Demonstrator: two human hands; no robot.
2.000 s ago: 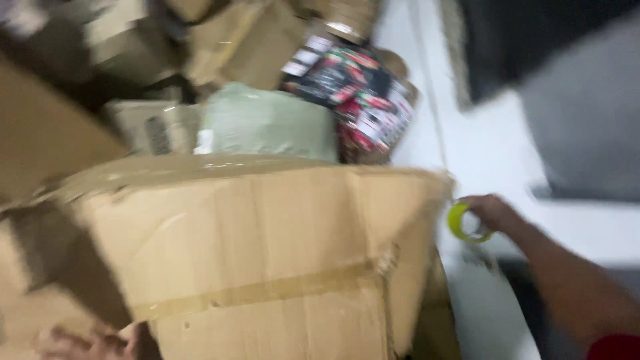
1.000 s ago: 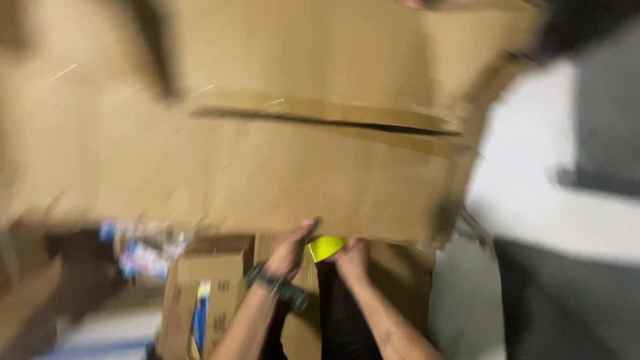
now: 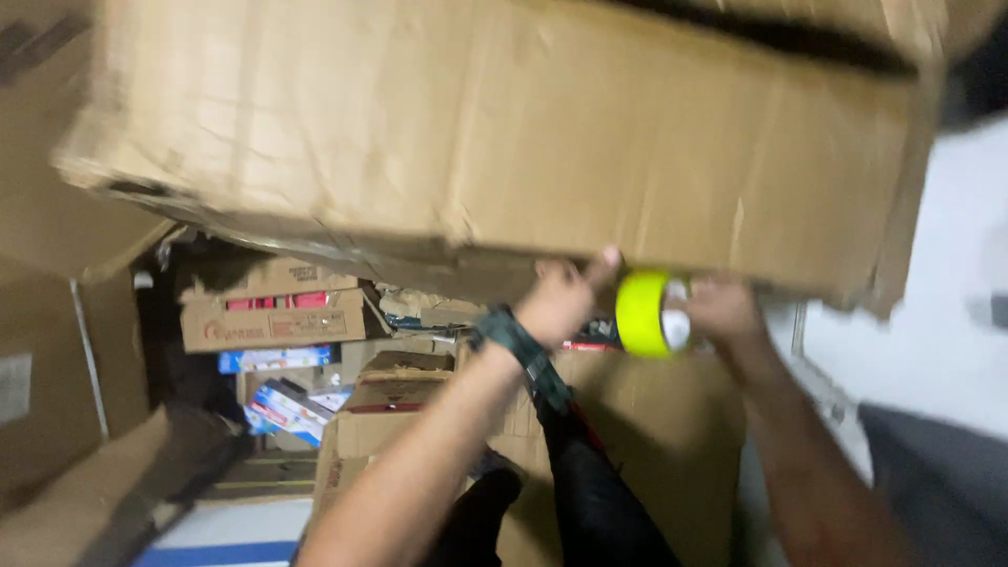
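Note:
A large, worn cardboard box (image 3: 488,142) fills the upper part of the head view, its lower edge tilted, with a dark gap between flaps at the top right. My left hand (image 3: 563,295), with a dark watch on the wrist, is at that lower edge, one finger pointing up against it; whether it grips the cardboard cannot be told. My right hand (image 3: 717,311) is closed on a roll of bright yellow-green tape (image 3: 644,313), just right of my left hand and under the same edge. Its fingertips are blurred and partly hidden by the roll.
An open carton with red items (image 3: 272,327) and blue-and-white packages (image 3: 291,409) lie at the lower left. Another tall cardboard box (image 3: 55,346) stands at the far left. More cartons (image 3: 394,394) surround my legs. A white floor (image 3: 953,315) shows at the right.
Two seconds ago my hands were far apart, at the lower left and the right of the box; now they are close together at its lower edge. The tape roll has stayed in my right hand.

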